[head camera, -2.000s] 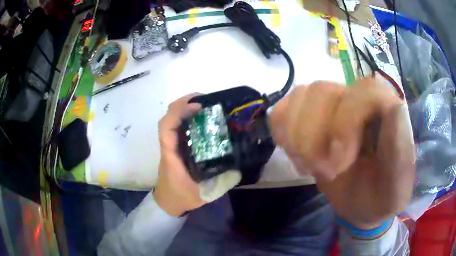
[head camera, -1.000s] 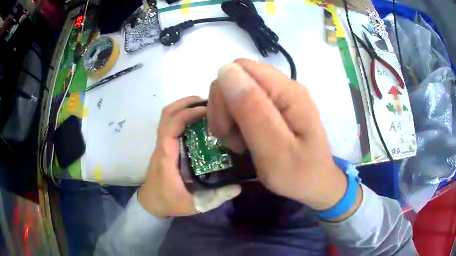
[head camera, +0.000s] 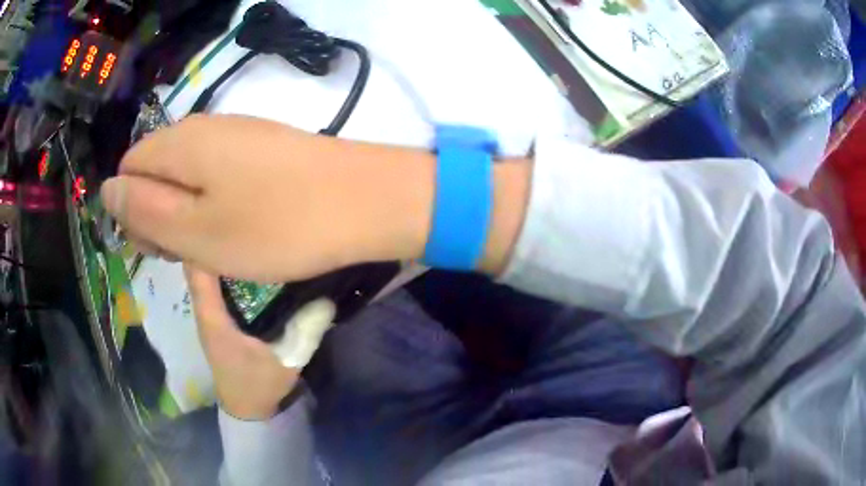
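Note:
My left hand (head camera: 245, 356) holds the black socket housing (head camera: 366, 288), with a white finger cot or tape (head camera: 306, 332) on one finger. A corner of the green circuit board (head camera: 249, 296) shows inside the housing. My right hand (head camera: 275, 190), with a blue wristband, passes over the housing and hides most of it and the wires. Its fingers are bent together at the left; whether they hold anything cannot be seen. The coiled black power cord (head camera: 290, 40) lies on the white sheet beyond, its line running behind my right wrist.
Red digital displays (head camera: 88, 59) stand at the upper left. A marked white board (head camera: 646, 47) with a black cable across it lies at the upper right. Clear plastic bags (head camera: 783, 85) are in the blue crate, with a red crate edge (head camera: 845, 171) beside it.
The view has swung left, bringing the displays in and taking the pliers and tape roll out. My right hand has moved left across the housing, its forearm now stretched over the bench.

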